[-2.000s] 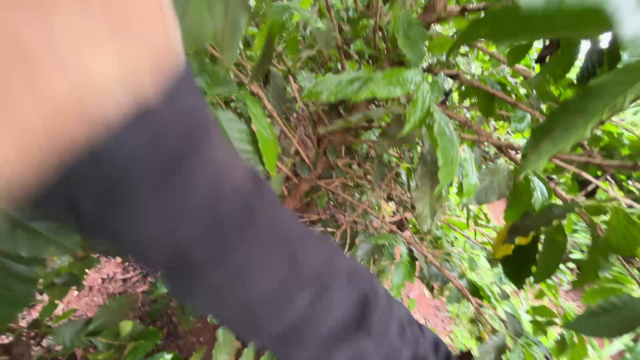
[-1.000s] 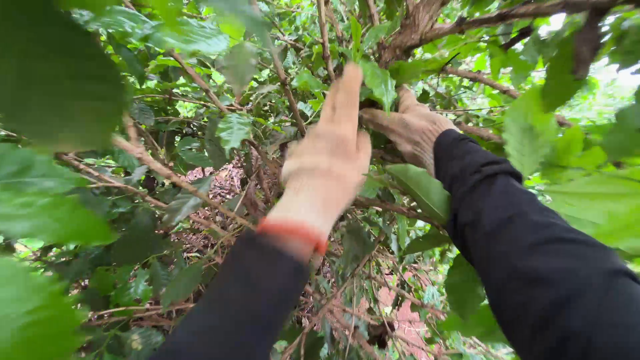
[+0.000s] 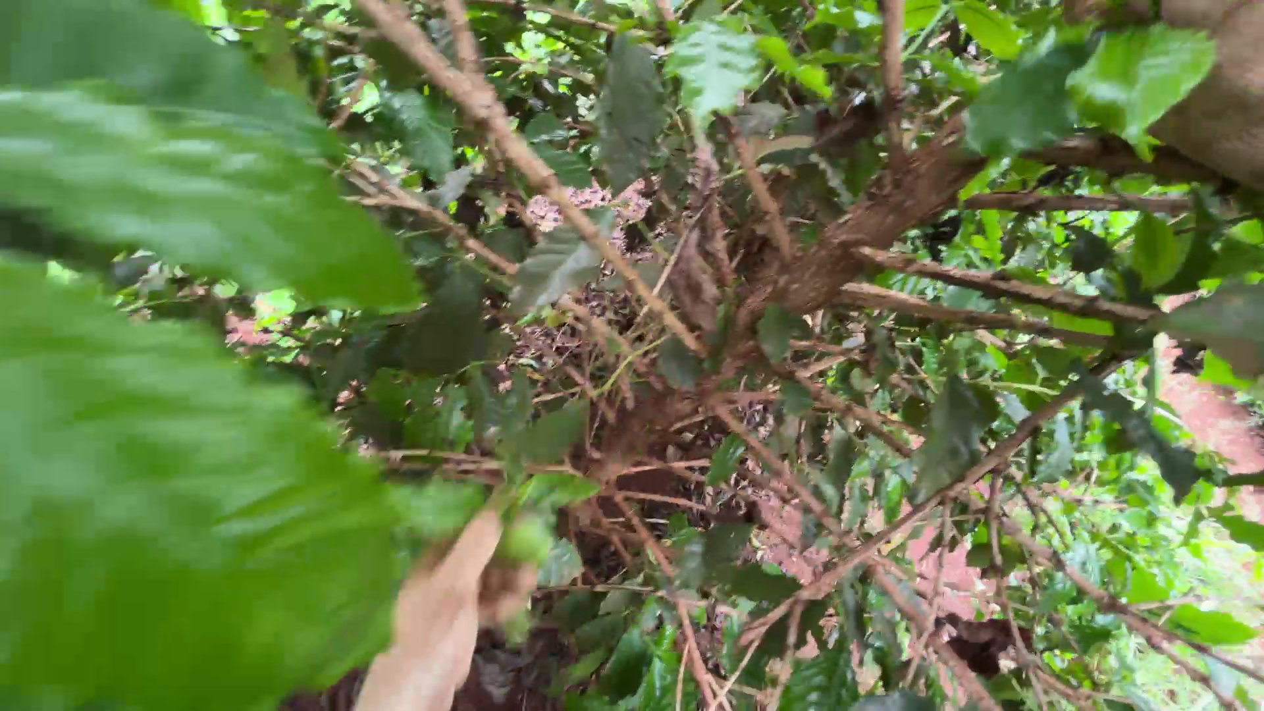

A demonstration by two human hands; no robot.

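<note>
My left hand shows at the lower left, blurred, its fingers pointing up beside a small green shoot. Whether the fingers pinch that shoot is not clear. A large blurred green leaf covers the left side and lies partly over this hand. What looks like part of my right hand is cut off by the upper right edge, close to a toothed green leaf and a woody branch. Its fingers are hidden.
A thick brown stem rises through the middle of the shrub. Thin bare twigs cross at the lower right, and a slanting branch runs across the upper left. Reddish soil shows through the foliage on the right.
One second ago both hands were together near the upper middle; now they are far apart, left hand low and right hand at the upper right edge. The view has shifted.
</note>
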